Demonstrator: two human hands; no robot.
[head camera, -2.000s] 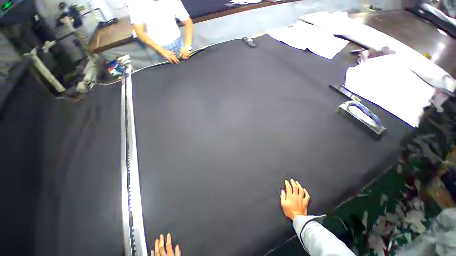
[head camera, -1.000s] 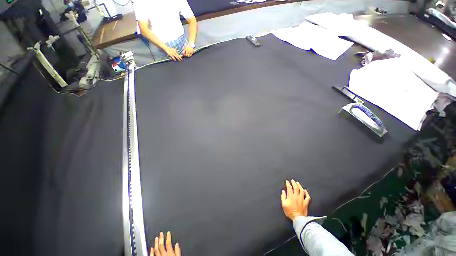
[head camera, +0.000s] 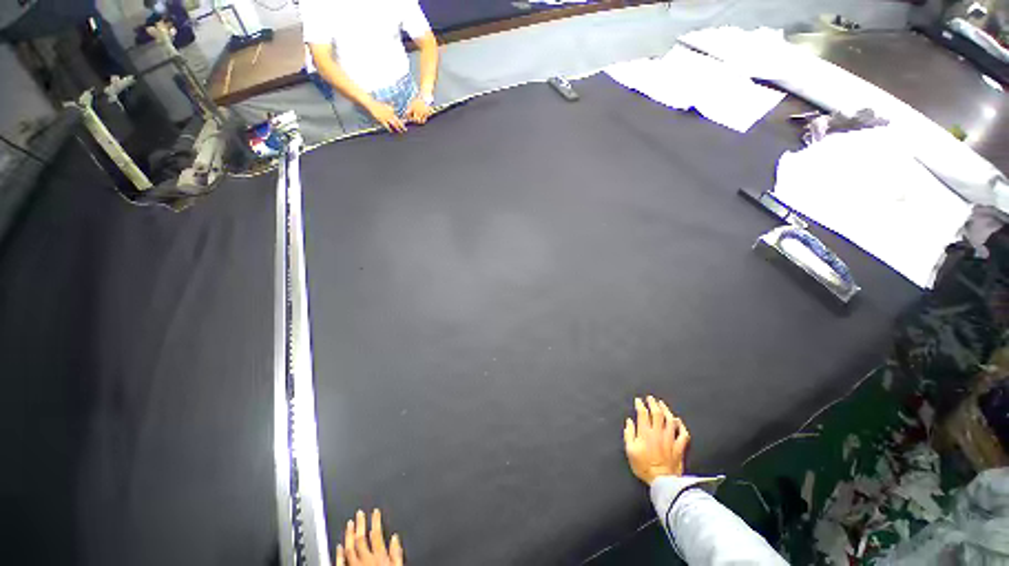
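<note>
Dark fabric lies spread over the table. My right hand rests flat on it near the front edge, fingers spread, holding nothing. My left hand is cut off by the bottom edge of the picture; its spread fingers lie on the fabric just right of the rail. The long silver cutting rail crosses the fabric from front to back. The red, blue and white end cutter sits at the rail's far end.
A person stands at the far edge, hands on the fabric. White paper patterns lie at right, beside a blue-white handled weight and a slim dark bar. A small dark weight is at the far edge. Scraps litter the green floor.
The camera view has shifted slightly, so the rail and far things appear a little further right. Both hands stay in about the same places on the fabric.
</note>
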